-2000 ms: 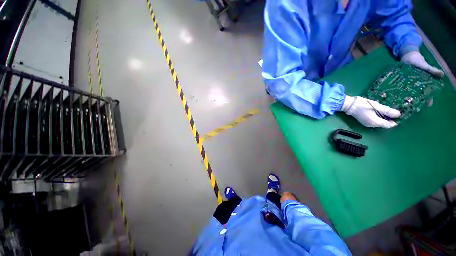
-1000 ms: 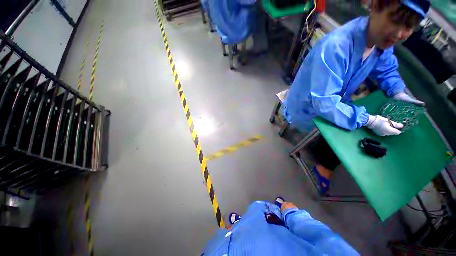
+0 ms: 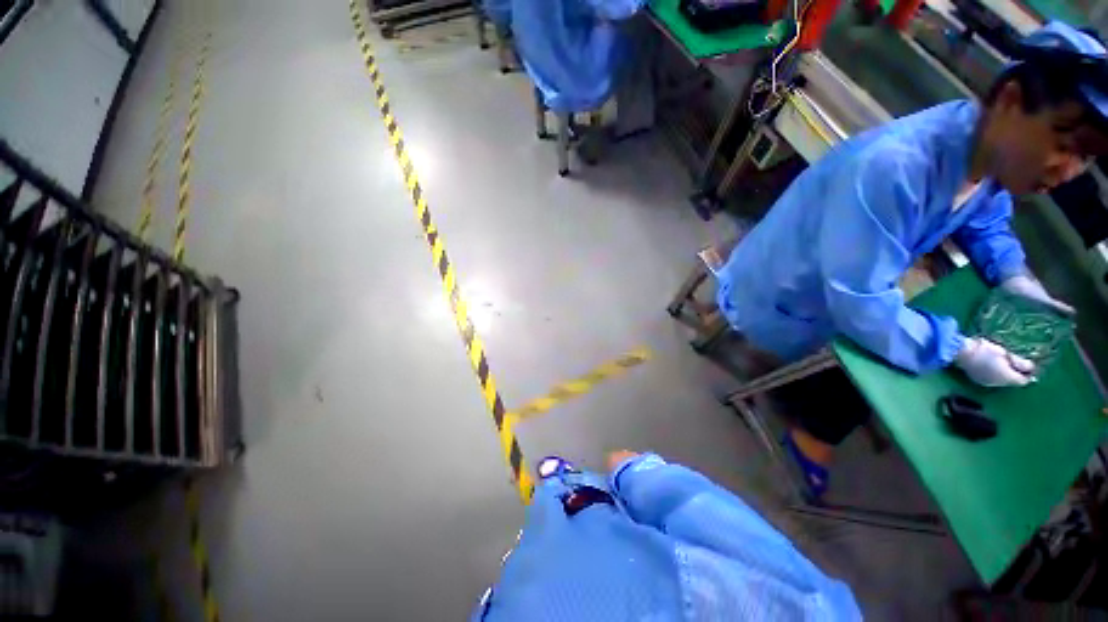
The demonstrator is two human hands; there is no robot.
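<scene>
My right hand (image 3: 623, 459) shows only as a small patch of skin at the end of my blue sleeve, low in the picture; its fingers cannot be made out. My left hand is not in view. A small dark object (image 3: 587, 499) lies against my smock front, unclear. At the right, a seated person in a blue smock holds a green circuit board (image 3: 1024, 328) in white-gloved hands over a green-topped bench (image 3: 960, 486). A black brush-like object (image 3: 967, 417) lies on that bench.
A dark metal board rack (image 3: 116, 352) with many upright slots stands at the left. Yellow-black floor tape (image 3: 452, 292) runs up the grey floor, with a short branch towards the bench. Another person in blue (image 3: 569, 55) sits by a further bench at the top.
The bench and the seated person have shifted right and down in the view, and the left rack has moved towards the left edge. More floor and a further bench show at the top.
</scene>
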